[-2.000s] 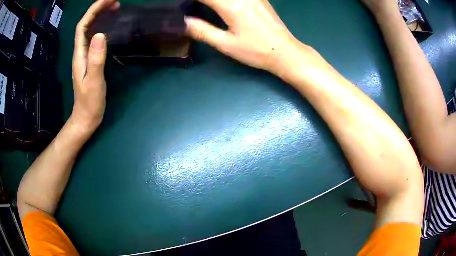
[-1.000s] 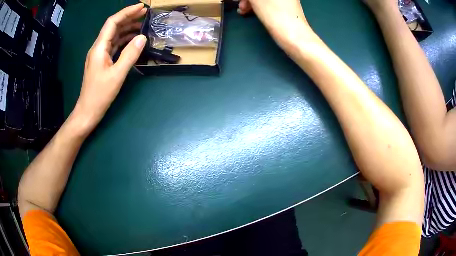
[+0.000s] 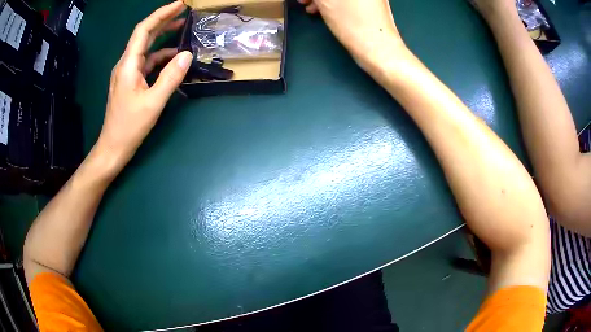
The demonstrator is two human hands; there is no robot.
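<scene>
An open retail box (image 3: pixel 259 85), black outside and brown inside, lies on the green table at the top, cut off by the frame's upper edge. In it are a shiny clear plastic bag (image 3: pixel 249 37) with a cable and, at the front left, a small black part (image 3: pixel 210 69). My left hand (image 3: pixel 139 87) holds the box's left side between thumb and fingers. My right hand (image 3: pixel 353 23) is right of the box, apart from it. Its fingers are partly cut off by the top edge, so its grip is hidden.
Stacked dark boxes (image 3: pixel 42 91) with white labels stand at the left edge. At right, another person's arm (image 3: pixel 541 110) reaches to an open box (image 3: pixel 546 40). That person's striped top (image 3: pixel 570 269) shows below. The green table (image 3: pixel 291 194) has a pale curved front edge.
The box was closed or blurred under both hands two seconds ago, then open. Since one second ago the box has shifted very slightly up, and my right hand slightly left.
</scene>
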